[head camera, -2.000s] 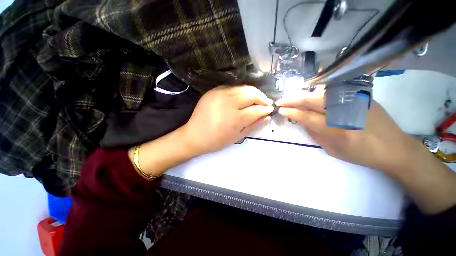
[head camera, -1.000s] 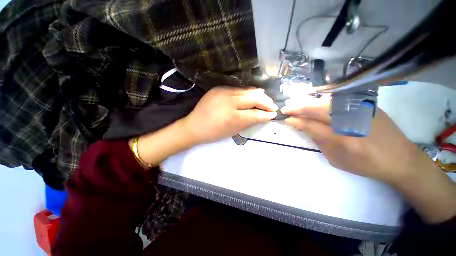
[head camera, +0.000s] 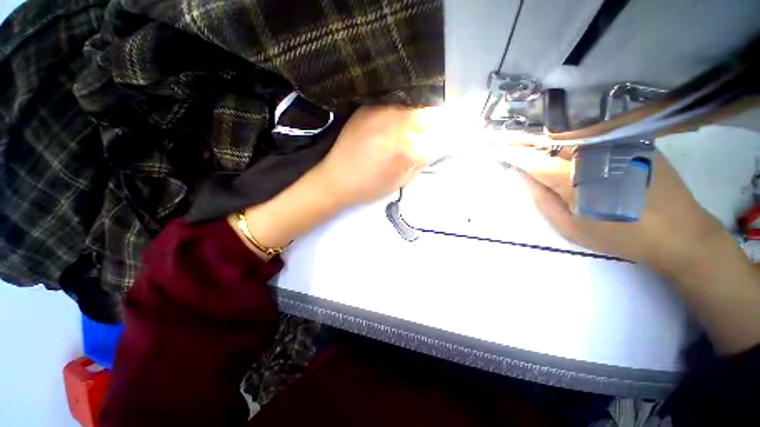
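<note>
The dark plaid cloth (head camera: 333, 50) lies heaped at the left and runs to the machine. Plain dark lining (head camera: 258, 179) with a narrow white loop (head camera: 302, 115) lies below it. My left hand (head camera: 379, 154) is at the cloth's edge just left of the needle area; its fingertips are washed out by glare, so its grip cannot be told. My right hand (head camera: 621, 204) lies right of the needle, partly behind the translucent blue-grey cylinder (head camera: 612, 182); its fingertips are also lost in glare. The presser foot area (head camera: 517, 117) of the white sewing machine is very bright.
A grey ruler strip (head camera: 467, 350) runs along the table's front edge. Red-handled scissors (head camera: 750, 221) are cut off at the right edge. A red crate or stool (head camera: 86, 390) and a blue bin (head camera: 102, 340) stand at lower left.
My hands have moved apart from their fingertip-to-fingertip position. My left hand has moved up towards the lamp glare, and my right hand has shifted right. More of the white plate shows between them.
</note>
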